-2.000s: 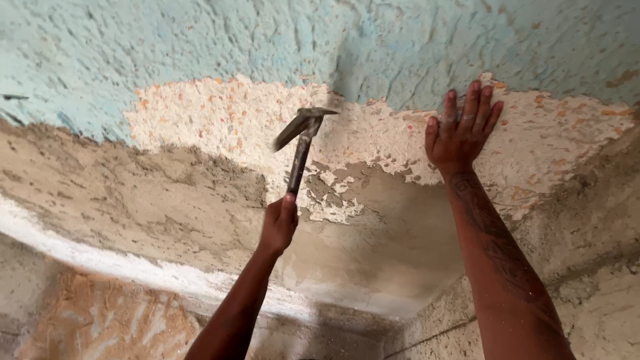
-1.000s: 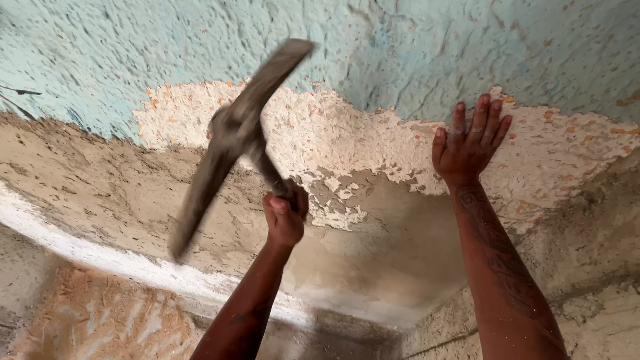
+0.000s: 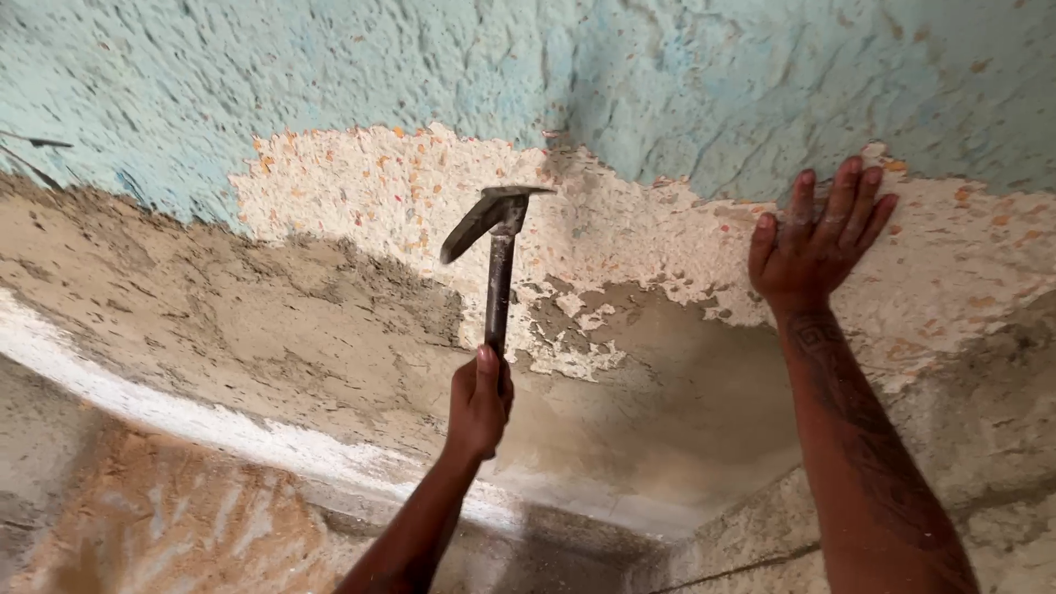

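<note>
My left hand [image 3: 481,404] is closed around the lower handle of a pick-headed hammer [image 3: 500,280], which stands upright in my grip at the middle of the view. Its pointed end lies against or close before the pale, orange-flecked patch of wall coating [image 3: 371,190]; contact cannot be told. One broad arm of the head slants down to the left. Flat on the right part of the same patch rests my right hand [image 3: 817,239], fingers spread, fingertips near the edge of the light blue paint [image 3: 701,82]. It holds nothing.
Grey-brown plaster [image 3: 206,305] lies below the patch, edged by a white band [image 3: 247,437]. At the lower left is an orange-brown rough surface [image 3: 173,511]. Rough grey wall [image 3: 990,412] meets the plaster at a corner on the right. Dark wires [image 3: 37,142] stick out at the far left.
One second ago the hammer was swung back, large and blurred, left of centre; now its head is back up at the patch. My right hand stays on the wall.
</note>
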